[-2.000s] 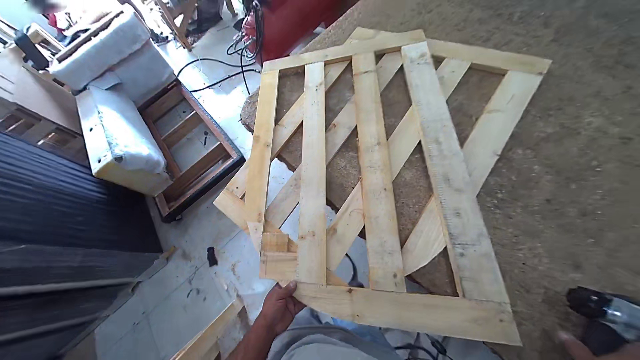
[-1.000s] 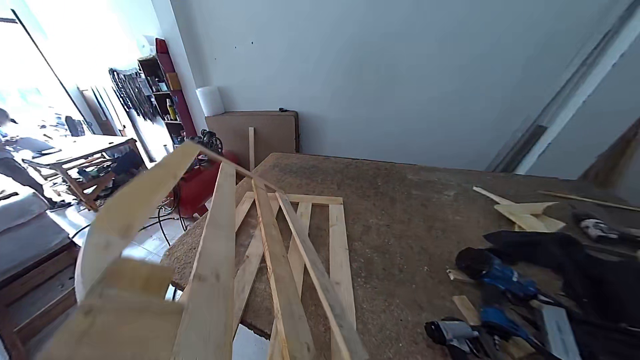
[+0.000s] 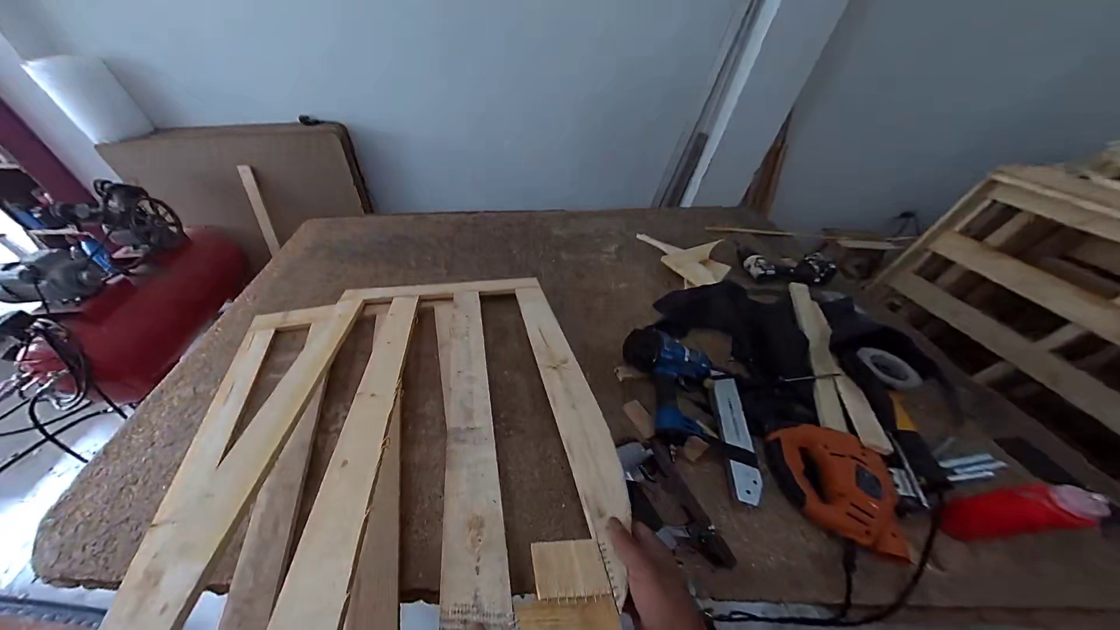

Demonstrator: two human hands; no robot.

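Observation:
A slatted wooden frame (image 3: pixel 472 437) of pale boards lies over a second slatted frame (image 3: pixel 241 394), both resting on the brown worktable (image 3: pixel 577 254). At the lower right corner of the upper frame, my right hand (image 3: pixel 652 573) grips its outer board, beside a small wooden block (image 3: pixel 569 569). The near ends of the boards run out of the bottom of the view. My left hand cannot be made out. Just right of the frames lie a blue nail gun (image 3: pixel 674 376) and an orange jigsaw (image 3: pixel 836 486).
A red bottle (image 3: pixel 1006 512), a tape roll (image 3: pixel 888 367), wood scraps (image 3: pixel 696 262) and cordless drills (image 3: pixel 787 265) lie on the table's right side. Slatted wooden frames (image 3: pixel 1024 280) stand at the far right. A red air compressor (image 3: pixel 149 306) stands left, near a leaning brown board (image 3: pixel 236 175).
The view has swung widely toward the wall and tools. The upper slatted frame, raised and tilted one second ago, now lies lower over the other. My right hand has come onto its board.

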